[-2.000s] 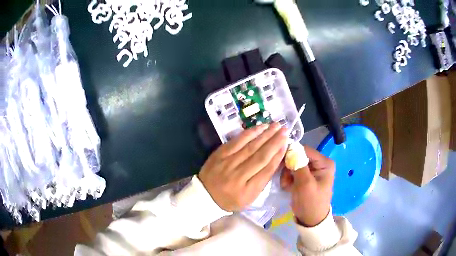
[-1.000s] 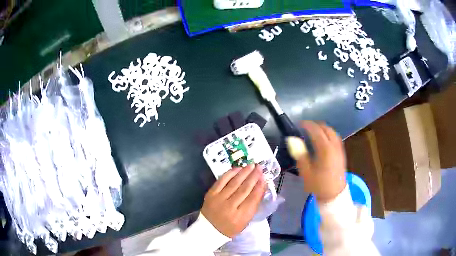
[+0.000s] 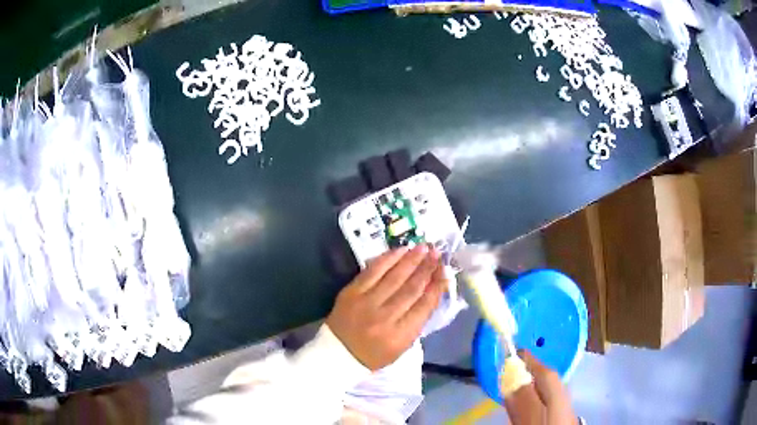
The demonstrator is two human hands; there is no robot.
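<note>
A white housing [image 3: 363, 224] lies open side up at the bench's near edge, with a green circuit board [image 3: 401, 217] inside. My left hand [image 3: 387, 307] lies over its near edge, fingers on the case, at the white cord's entry. My right hand [image 3: 539, 397], cut off by the bottom edge, holds the mallet [image 3: 491, 305] and a short cream stub [image 3: 515, 374]. The blurred mallet head is close to the case's near right corner; I cannot tell whether they touch. A thin white lead sticks up at that corner.
Black support blocks [image 3: 386, 170] stand beyond the case. Piles of white U-clips lie at back left [image 3: 257, 87] and back right [image 3: 610, 87]. Bagged cords [image 3: 87, 224] cover the left side. A blue stool [image 3: 544, 319] and cardboard boxes [image 3: 635, 257] are beyond the bench edge at right.
My right hand has picked up the mallet from the bench and moved down, bringing its head beside the case corner. My left hand stays on the case. The view has shifted.
</note>
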